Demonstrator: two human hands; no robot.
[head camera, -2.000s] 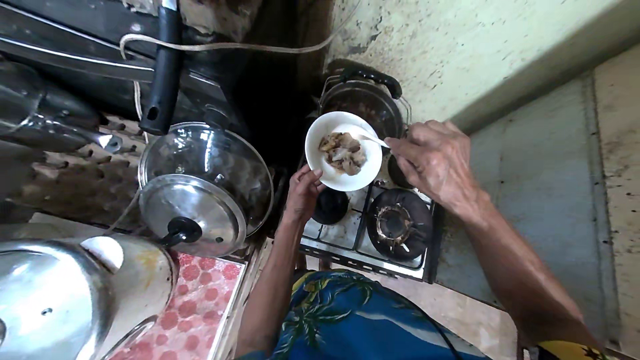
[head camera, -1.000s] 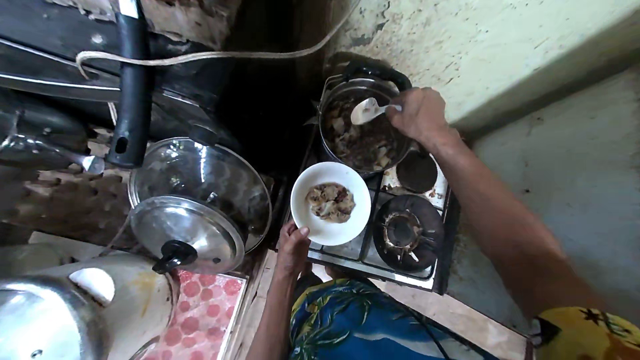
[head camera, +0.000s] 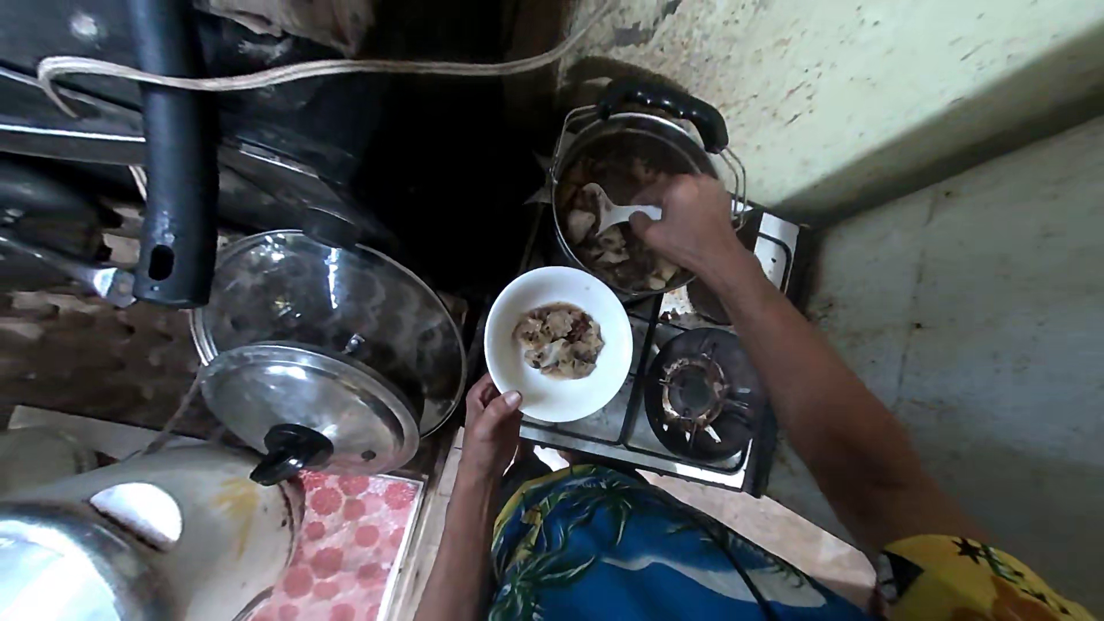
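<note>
My left hand (head camera: 493, 423) grips the lower left rim of a white bowl (head camera: 561, 405), which holds pieces of cooked food (head camera: 559, 341) with a little liquid. My right hand (head camera: 694, 220) is over a metal pot (head camera: 561, 233) on the gas stove and holds a white serving spoon (head camera: 617, 211) by its handle. The spoon's head is inside the pot, over chunks of food in dark broth; whether it touches them I cannot tell. The pot's black handle (head camera: 664, 108) rests at its far side. The bowl is just in front of the pot, above the stove.
A gas burner (head camera: 693, 392) is at the stove's near right. Left of the bowl are a large glass lid (head camera: 388, 293) and a metal lid (head camera: 302, 392) with a black knob. A black pan handle (head camera: 177, 172) and a cord (head camera: 345, 67) hang above. Walls stand beyond and to the right.
My right hand has moved from the bowl to the pot with the spoon, whose head is now lower left over the food. The bowl has come down from in front of the pot, uncovering it.
</note>
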